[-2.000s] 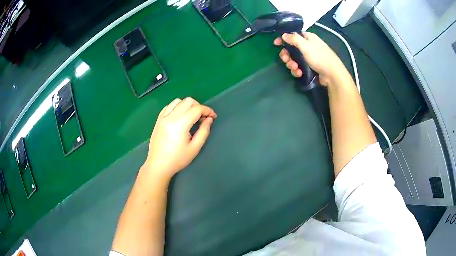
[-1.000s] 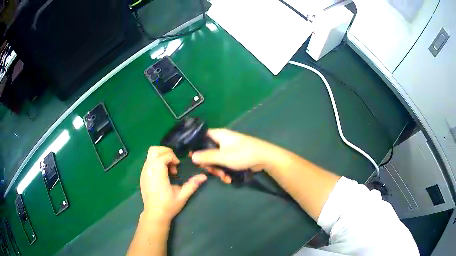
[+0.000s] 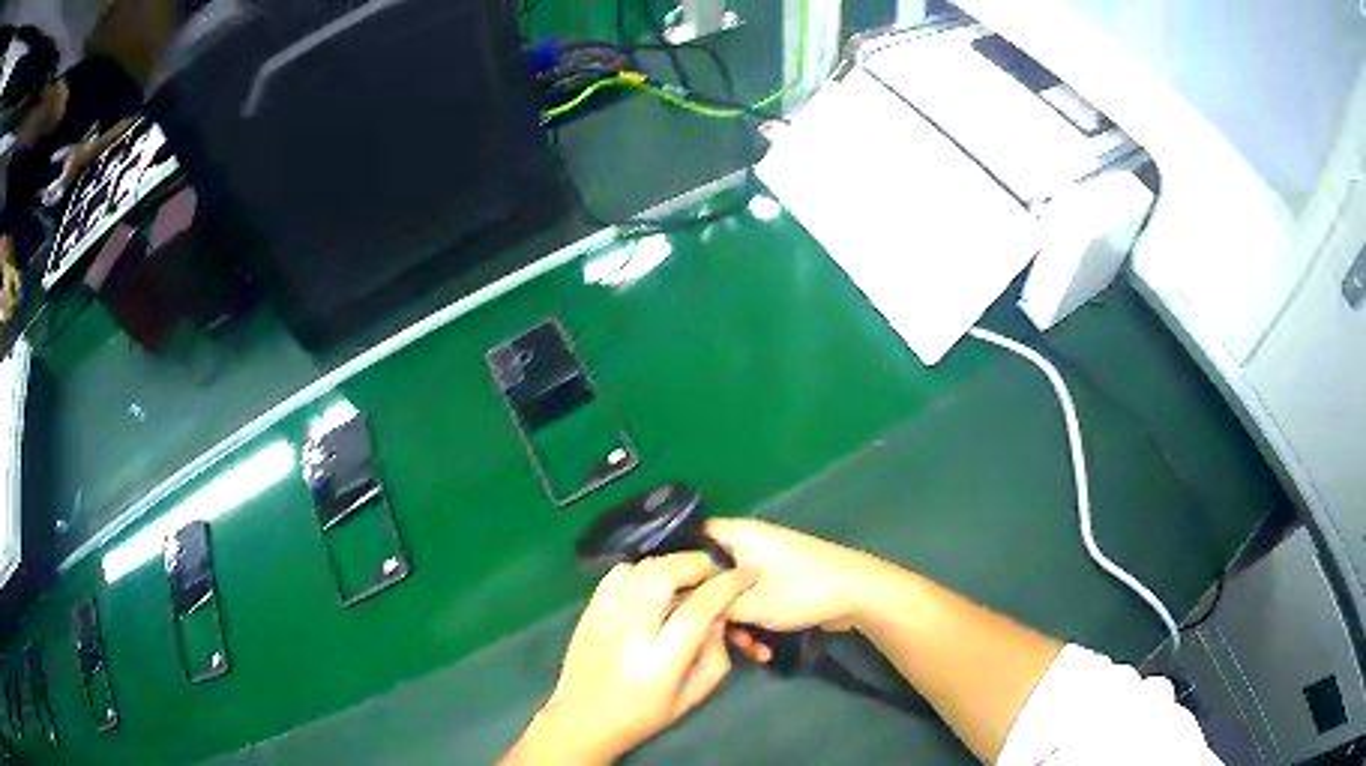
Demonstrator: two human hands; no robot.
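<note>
My right hand (image 3: 787, 576) is closed on the grip of a black barcode scanner (image 3: 644, 524). The scanner's rounded head points left, just below the nearest phone mid-frame (image 3: 563, 412). My left hand (image 3: 652, 636) touches the scanner and my right hand's fingers; the overlap hides whether it grips anything. Several thin dark phone mid-frames lie in a slanting row on the glossy green belt (image 3: 719, 359), running down to the lower left. Each has a dark block at one end and a small white dot near the other. The scanner cable (image 3: 861, 676) trails right.
A white sheet (image 3: 914, 225) and white box-shaped device (image 3: 1091, 247) stand at upper right, with a thick white cable (image 3: 1082, 479) curving down. A large black block (image 3: 390, 165) stands beyond the pale rail. A person (image 3: 68, 127) is at upper left.
The view has shifted, showing more beyond the belt. The scanner moved from the upper right to in front of me, and my left hand has come against it and my right hand.
</note>
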